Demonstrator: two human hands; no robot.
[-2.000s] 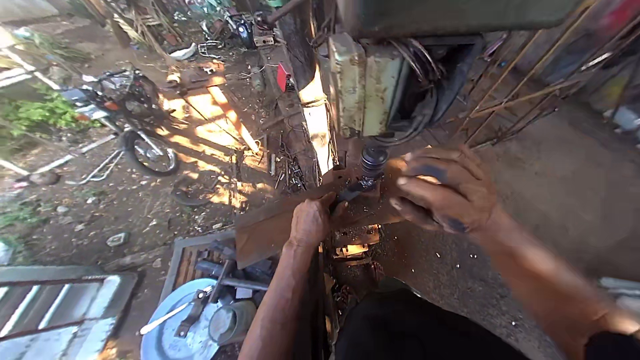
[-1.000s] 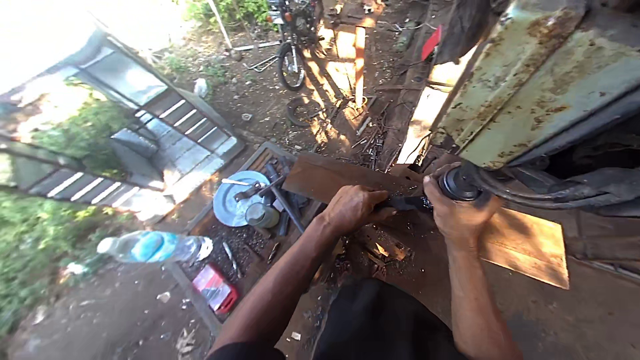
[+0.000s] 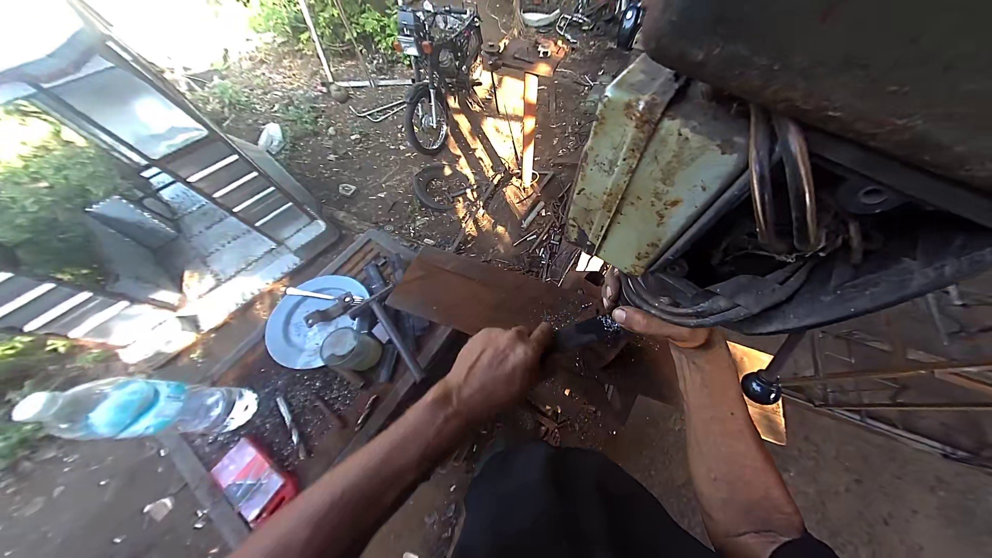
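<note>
My left hand [image 3: 504, 360], at the centre, is closed around the near end of a dark flat piece [image 3: 577, 335] that looks like metal. Bright shavings lie around its far end. My right hand [image 3: 659, 322] reaches up to that far end, with thumb and fingertips beside it; dark cables and the rusty green machine housing [image 3: 666, 170] partly hide it, so its hold cannot be made out. Under both hands is a brown metal plate [image 3: 465, 291]. A black ball knob [image 3: 762, 387] on a rod is to the right of my right forearm.
A blue plate [image 3: 291, 333] holds a spoon and metal parts, with a glass jar [image 3: 350, 349] beside it. Nearer are a plastic bottle [image 3: 132, 408], a red case [image 3: 254, 480] and drill bits [image 3: 291, 425]. A motorcycle [image 3: 430, 77] stands beyond; the machine overhangs the right side.
My right hand was apart from the work, then around a dark round part; now it is at the piece's far end, partly behind the cables. My left hand keeps its hold. The view has turned.
</note>
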